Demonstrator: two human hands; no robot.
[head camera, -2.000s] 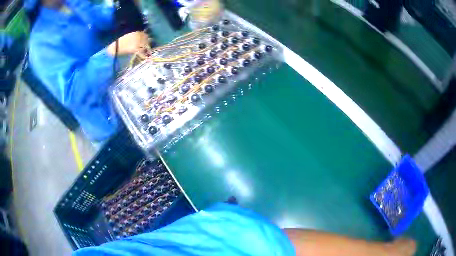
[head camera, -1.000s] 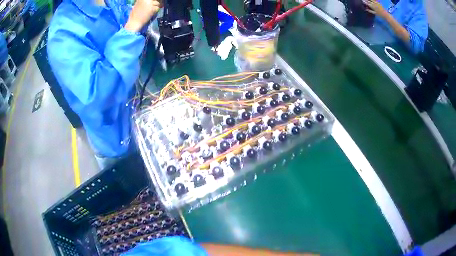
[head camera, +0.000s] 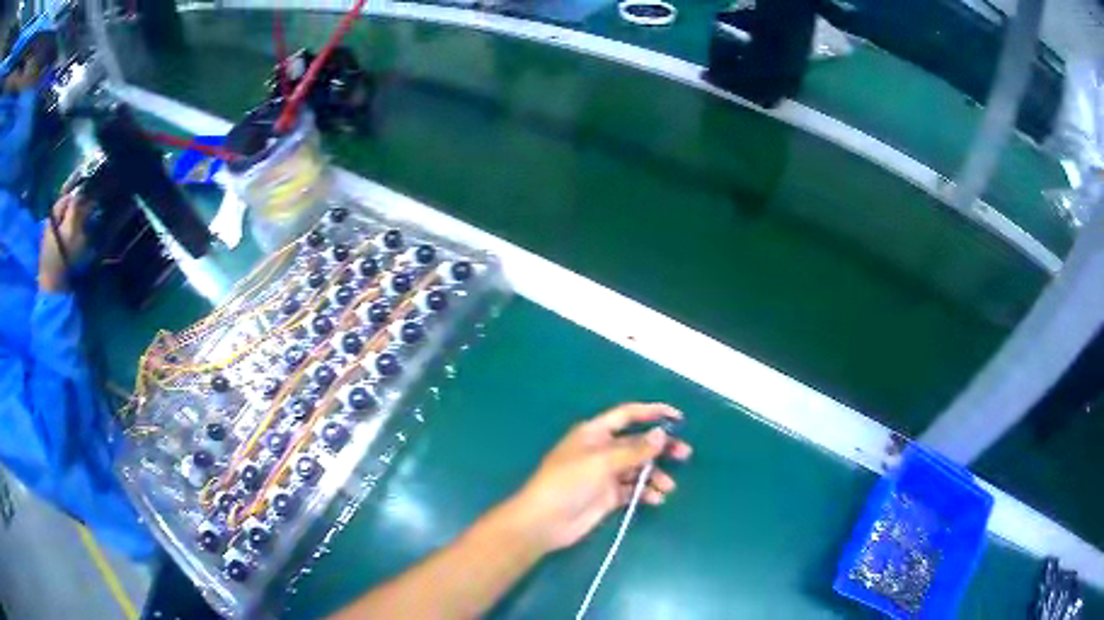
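My bare left hand (head camera: 599, 472) reaches in from the bottom left over the green bench (head camera: 726, 521). Its fingertips pinch the small dark head (head camera: 668, 428) of a cabled part. The part's white cable (head camera: 620, 539) hangs from the fingers and runs down out of the picture's bottom edge. The fingers partly hide the head. My right hand is not in view.
A clear blister tray (head camera: 351, 454) of black-topped parts with orange-yellow wires lies left. A blue screw bin (head camera: 902, 545) stands right, with dark-headed cable ends (head camera: 1057, 593) beside it. Behind are a jar (head camera: 285, 194) with red-handled tools, a white edge, a dark green conveyor and a person's hand (head camera: 63, 236).
The view has swung right, so the tray now sits further left and the blue bin shows fully again. My left hand has come into full view, holding the cabled part.
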